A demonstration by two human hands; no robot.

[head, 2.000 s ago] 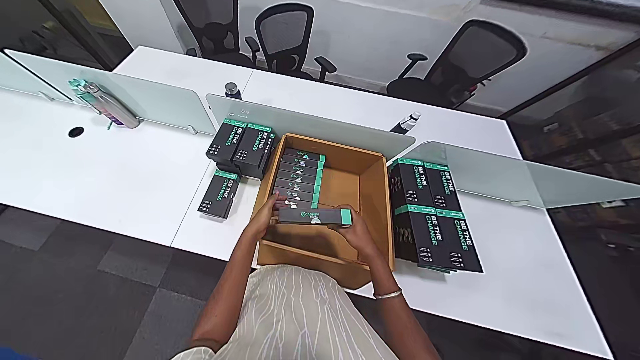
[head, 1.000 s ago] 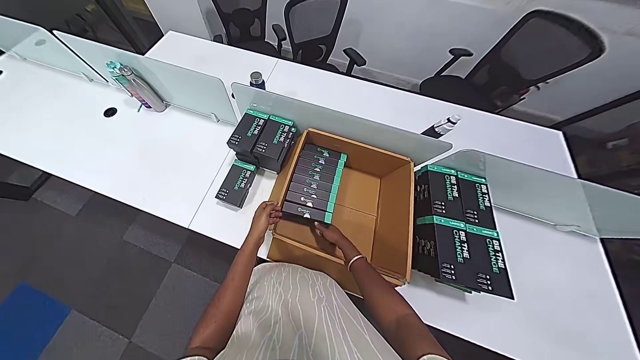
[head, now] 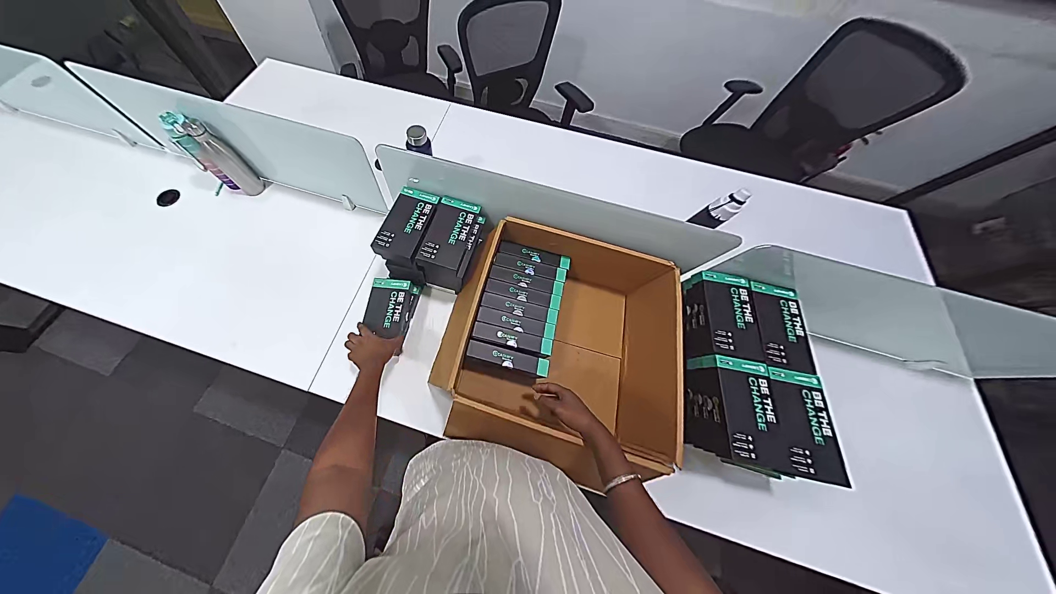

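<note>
My left hand [head: 373, 348] is on the lower end of a small black box with a green edge [head: 388, 306], left of the open cardboard carton [head: 652, 371]; its fingers reach around the box's sides. Inside the carton, a row of several black boxes [head: 517, 307] stands along the left wall, green ends to the right. My right hand [head: 568, 406] hovers over the carton's near part, just below the row, fingers slightly bent and holding nothing.
Stacked black boxes [head: 446, 239] stand left of the carton, and more stacks [head: 767, 396] stand to its right. Frosted glass dividers [head: 561, 202] run behind. Bottles [head: 219, 157] stand at the left; another bottle [head: 722, 208] is beyond the divider.
The black box that both hands held over the carton is now in the row. My left hand has moved out of the carton to the box at the left; my right hand has let go.
</note>
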